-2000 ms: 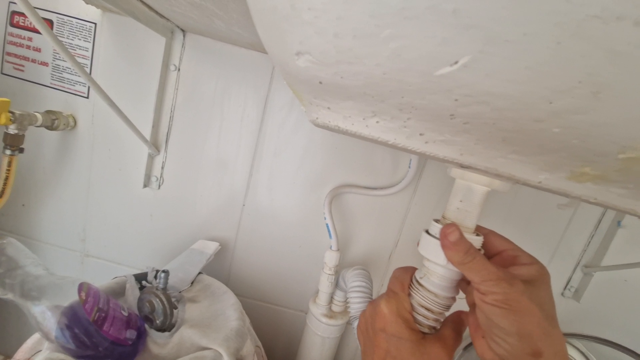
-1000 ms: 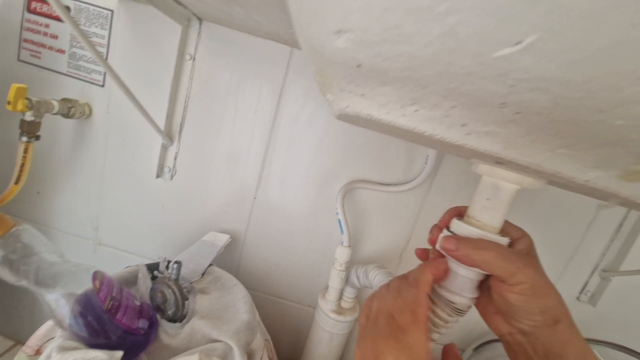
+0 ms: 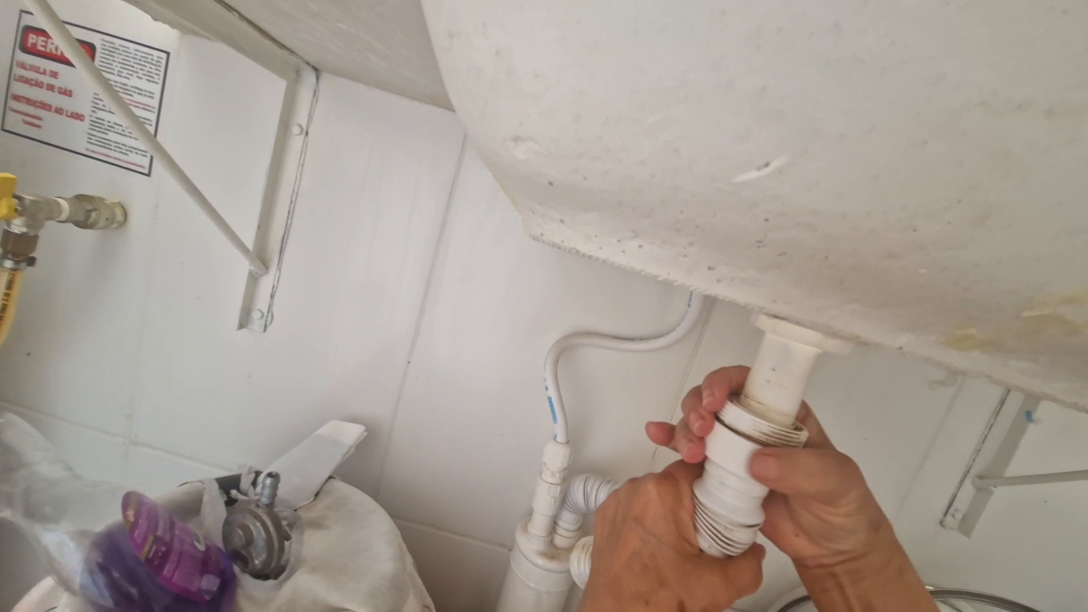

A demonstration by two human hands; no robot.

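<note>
Below the underside of a pale sink basin [image 3: 765, 170], a short white drain tailpiece [image 3: 778, 374] points down. A white corrugated drain hose [image 3: 727, 501] has its threaded upper end around the lower end of that tailpiece. My left hand [image 3: 667, 531] is wrapped around the ribbed lower part of the hose. My right hand [image 3: 816, 493] holds the collar just above, thumb in front and fingers reaching round behind it. Left of my hands stands a white pipe [image 3: 535, 569] with a thin white hose [image 3: 557, 365] and corrugated tubing [image 3: 586, 497] at its top.
At lower left, a gas regulator [image 3: 255, 535] sits on a cloth-covered cylinder [image 3: 357, 544] beside a plastic bottle with purple contents [image 3: 161, 561]. Metal brackets [image 3: 280, 204] are on the tiled wall, with a yellow-handled gas valve [image 3: 51, 212] at far left. A round metal rim [image 3: 969, 599] shows at lower right.
The threads at the top of the hose collar show now; one second ago a white ring and my fingers were there. My right hand has moved lower on the fitting.
</note>
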